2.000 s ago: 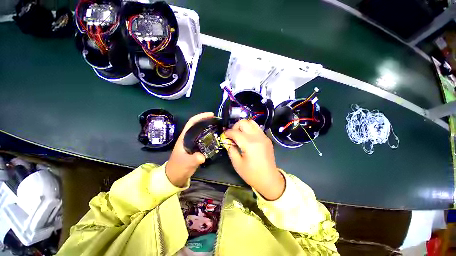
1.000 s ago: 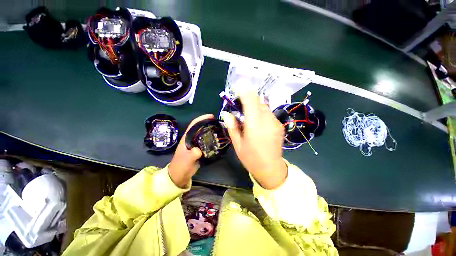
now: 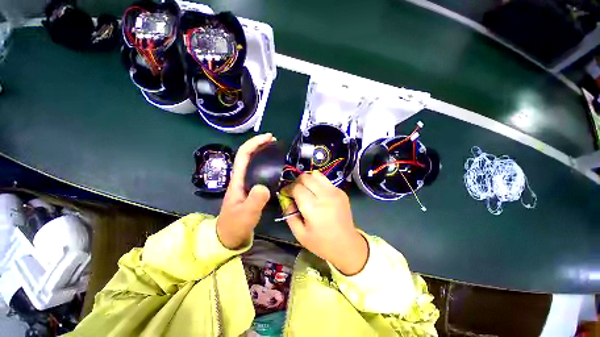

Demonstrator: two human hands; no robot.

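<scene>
My left hand (image 3: 242,194) holds a black camera ball module (image 3: 265,167), its smooth dome side towards me and its board hidden. My right hand (image 3: 322,214) is just right of it, fingers pinched at the lead wires (image 3: 290,172); a thin pale-ended piece sticks out below the fingertips. The wires run between the module and the black interior of the nearest camera housing (image 3: 322,151). A second housing (image 3: 389,172) stands to its right, with red and yellow wires and white plugs sticking up. Another module (image 3: 214,171) lies board up left of my left hand.
Finished units (image 3: 227,99) stand at the upper left, black parts (image 3: 69,26) beyond them. A tangled white cord (image 3: 499,179) lies at right. A white strip (image 3: 487,126) crosses the green bench (image 3: 99,131). A carton with white housings (image 3: 59,253) is at lower left.
My left hand has turned the module so its board no longer shows. My right hand has come back down from the nearest housing to the wires beside the module.
</scene>
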